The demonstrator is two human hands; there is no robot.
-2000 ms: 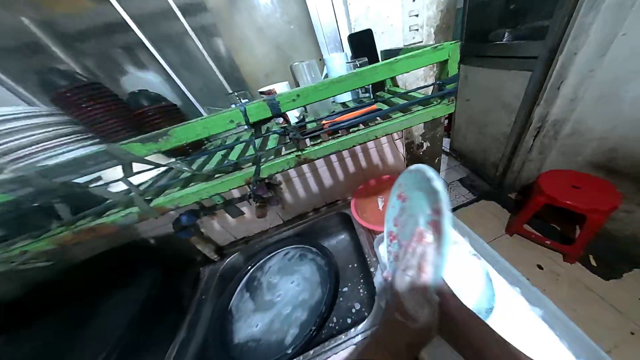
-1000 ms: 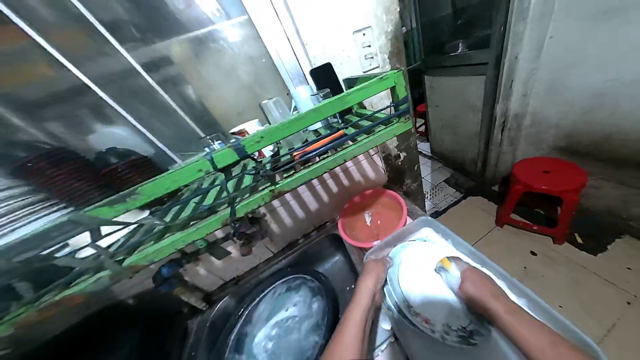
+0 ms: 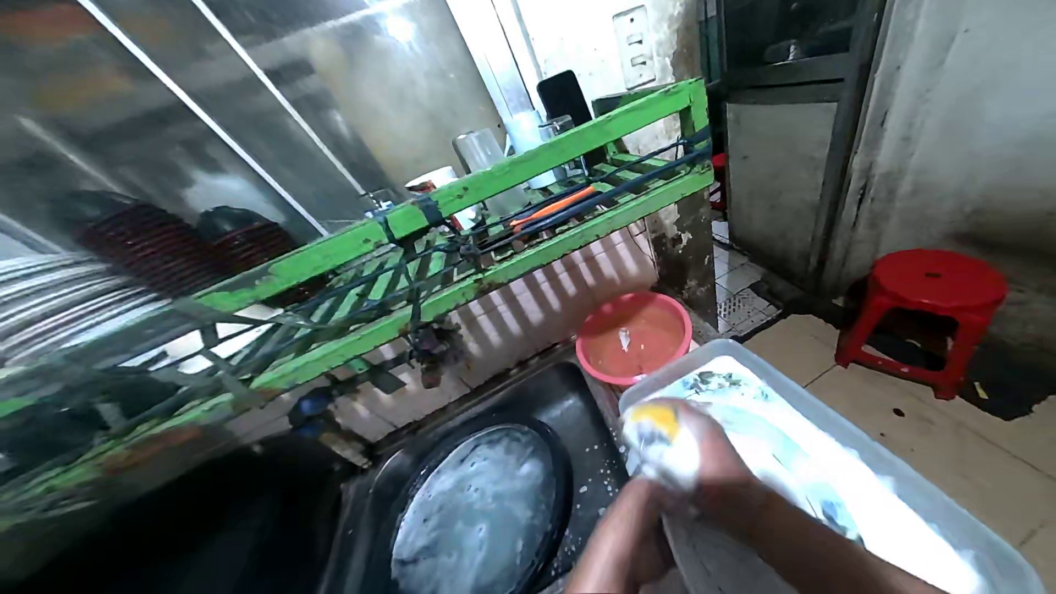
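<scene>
My right hand (image 3: 711, 450) grips a foamy yellow-and-white sponge (image 3: 656, 419) over the near left rim of a translucent plastic tub (image 3: 874, 462). Directly below and against it is my left hand (image 3: 631, 528); its fingers are hidden. A blurred white shape lies between the hands, and I cannot tell foam from a dish there. Inside the tub are white suds and pale dishes (image 3: 755, 425), partly covered. Left of my hands, a round black basin (image 3: 478, 503) of soapy water sits in the dark sink (image 3: 586, 445).
A pink basin (image 3: 635, 338) of reddish water stands beyond the tub. Above the sink runs a green slatted rack (image 3: 544, 157) with cups, glasses and an orange-handled tool (image 3: 553, 206). Stacked plates (image 3: 66, 305) are at the left. A red stool (image 3: 936, 280) stands on the floor at right.
One second ago both hands were at a round plate over the tub, with the sponge on it. That plate no longer shows between them, and the hands are together at the tub's left rim.
</scene>
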